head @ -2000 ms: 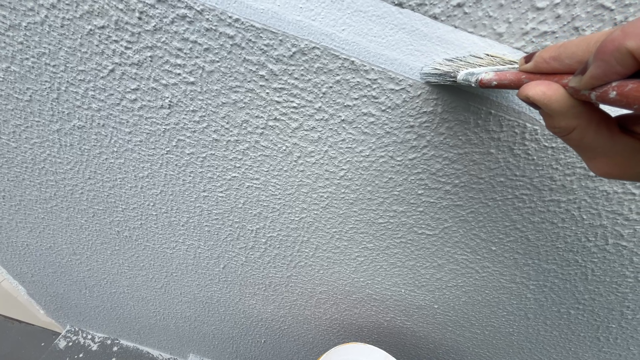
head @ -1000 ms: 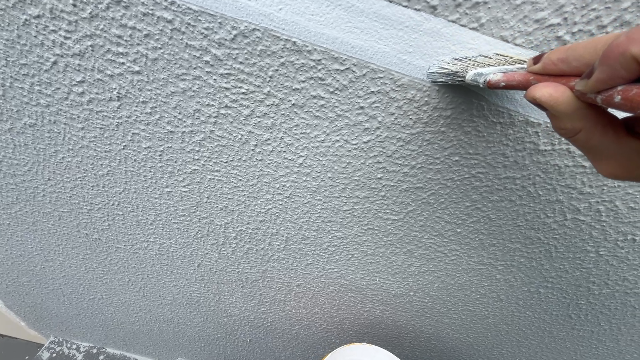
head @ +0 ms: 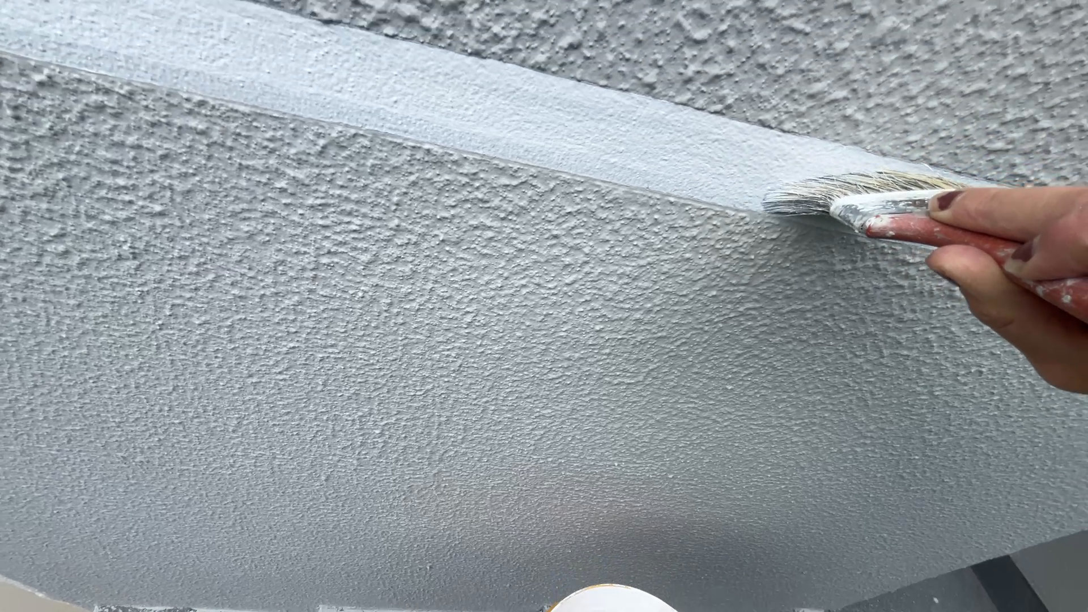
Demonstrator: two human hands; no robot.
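My right hand comes in from the right edge and holds a paintbrush by its red, paint-spotted handle. The brush's bristles lie on the lower edge of a smooth pale band that slants down to the right across the wall. White paint coats the ferrule. Below the band is rough grey textured wall, and darker textured wall rises above it. My left hand is out of view.
A round white thing, cut off by the frame, shows at the bottom centre. A beige surface is in the bottom left corner, and dark grey flat surfaces lie at the bottom right.
The view has shifted, so more of the pale band shows at the left and dark surfaces have come in at the bottom right. The brush stays against the band's lower edge.
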